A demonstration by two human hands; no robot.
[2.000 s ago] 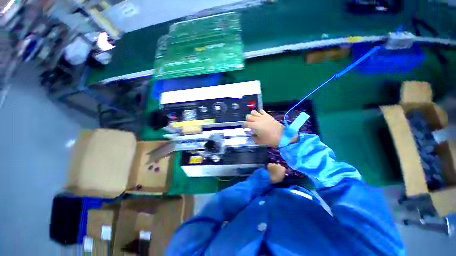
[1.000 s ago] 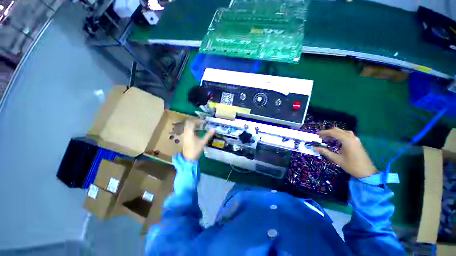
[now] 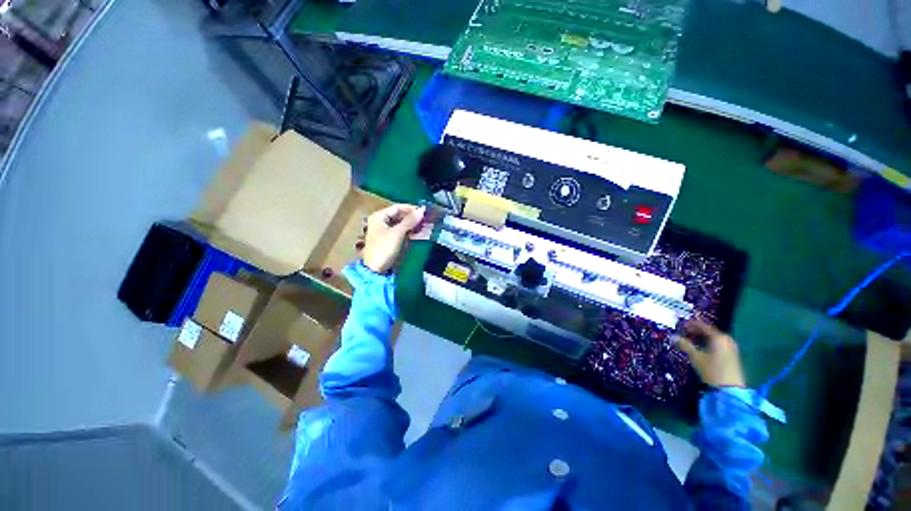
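Observation:
The white lead-cutting machine (image 3: 569,180) with a black front panel stands in front of me. A silver feed rail (image 3: 599,274) runs along its front. My left hand (image 3: 388,238) is at the rail's left end, fingertips pinched on the discharge chute (image 3: 425,226) or something small there; I cannot tell which. My right hand (image 3: 711,354) is at the rail's right end, over the black parts tray (image 3: 737,289) full of purple parts. Its fingertips are close together, and whether they hold a part cannot be told.
The open collecting box (image 3: 290,205) with a few parts is at the left. Small cartons (image 3: 225,364) and a black bin (image 3: 165,269) lie lower left. Green circuit boards (image 3: 569,55) lie behind the machine. A blue cord (image 3: 839,304) runs to my right wrist. Another carton (image 3: 867,429) stands far right.
My right hand was on the machine, then moved out to the rail's right end and is now lower over the tray. My left hand came up to the rail's left end. The view has shifted.

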